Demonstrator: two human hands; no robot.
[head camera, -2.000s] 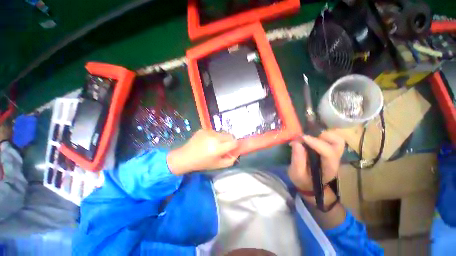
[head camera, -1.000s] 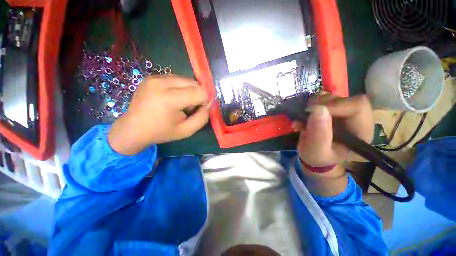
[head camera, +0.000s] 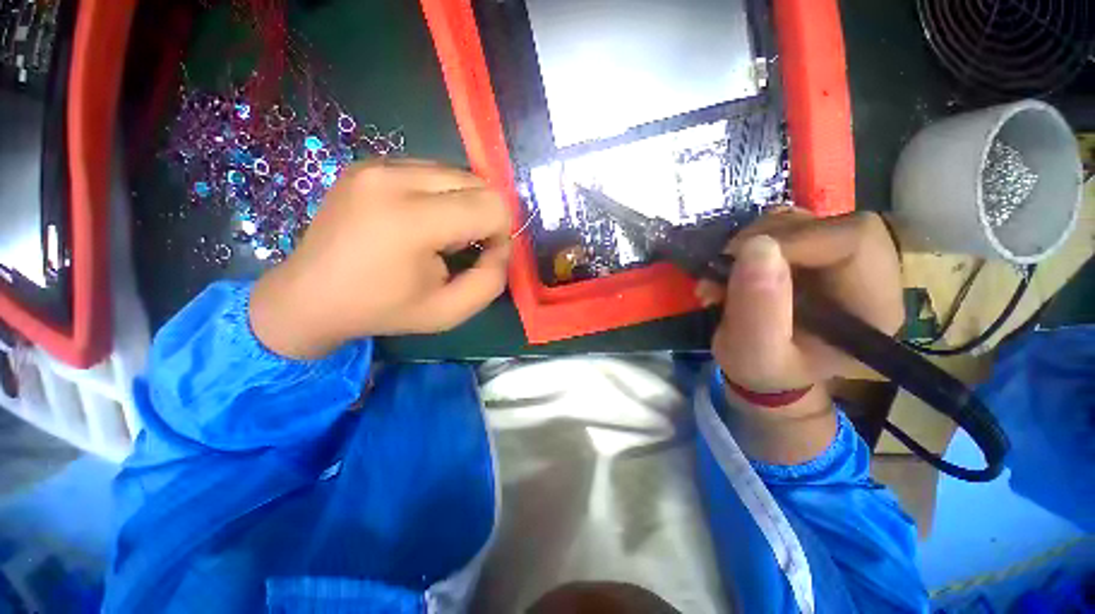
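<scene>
The open black tablet (head camera: 648, 66) lies inside a red frame (head camera: 606, 309), with its shiny circuit board (head camera: 708, 168) at the near end. My right hand (head camera: 805, 294) holds the black soldering iron (head camera: 889, 360) like a pen, its metal tip over the left part of the board. Glare hides whether the tip touches. My left hand (head camera: 402, 246) is beside the frame's left side, thumb and finger pinching a fine silvery strand (head camera: 525, 224) that reaches over the frame edge. A heap of small round wired components (head camera: 270, 168) lies left of the frame.
A whitish tub (head camera: 937, 180) with a silver metal tangle (head camera: 1006, 182) stands at the right on brown cardboard (head camera: 937, 282). A black fan grille (head camera: 1003, 36) is behind it. Another red-framed tablet (head camera: 90, 192) lies far left over a white tray (head camera: 72, 402).
The view has moved closer to the tablet. The iron, upright beside the frame at first, has come over the board. My left hand has moved from the frame's near corner to its left side with the strand.
</scene>
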